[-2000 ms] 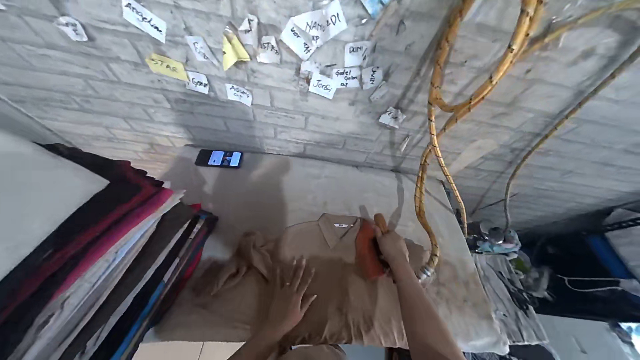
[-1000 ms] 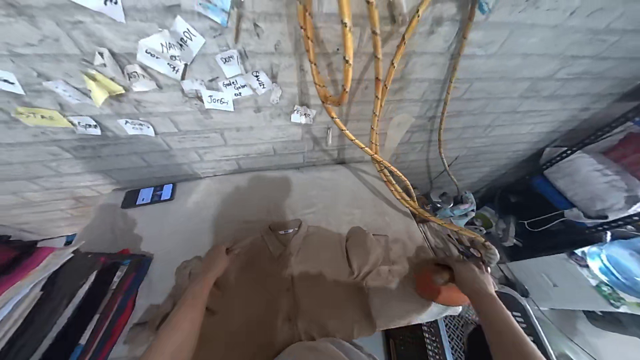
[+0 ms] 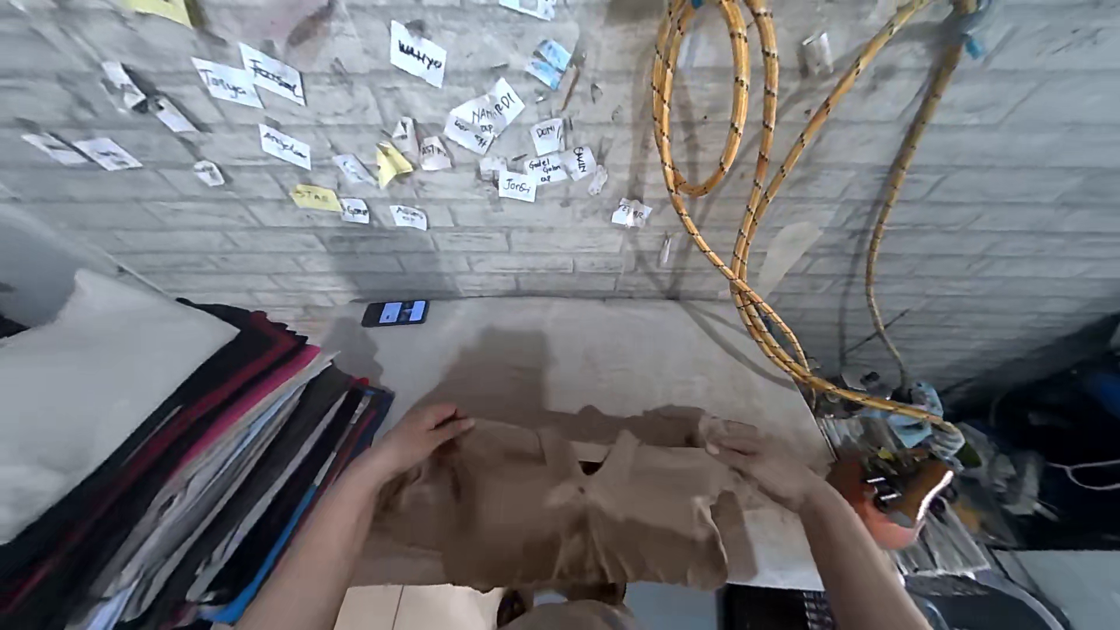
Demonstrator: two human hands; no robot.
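A brown collared shirt (image 3: 525, 499) lies across the pale cloth-covered table (image 3: 604, 350), its collar near the middle and its lower part at the near edge. My left hand (image 3: 424, 439) grips the fabric at the shirt's upper left. At the upper right, my right hand (image 3: 754, 459) has its fingers on the cloth; whether they are closed on it is hard to tell. An orange iron (image 3: 892, 503) rests at the right, beyond my right forearm, clear of both hands. A yellow, dark-flecked hose (image 3: 700, 236) hangs by the wall and runs down toward it.
Tall stacked folded fabrics (image 3: 254, 472) stand at the left edge. A phone (image 3: 395, 313) with its screen lit lies at the table's back left. Paper slips (image 3: 486, 115) bearing writing are stuck to the brick-patterned wall. Cluttered items (image 3: 989, 464) sit at the right.
My right hand held the orange iron in both earlier frames; it has let go and moved left onto the shirt. The iron now stands at the right. The shirt's upper part has been shifted.
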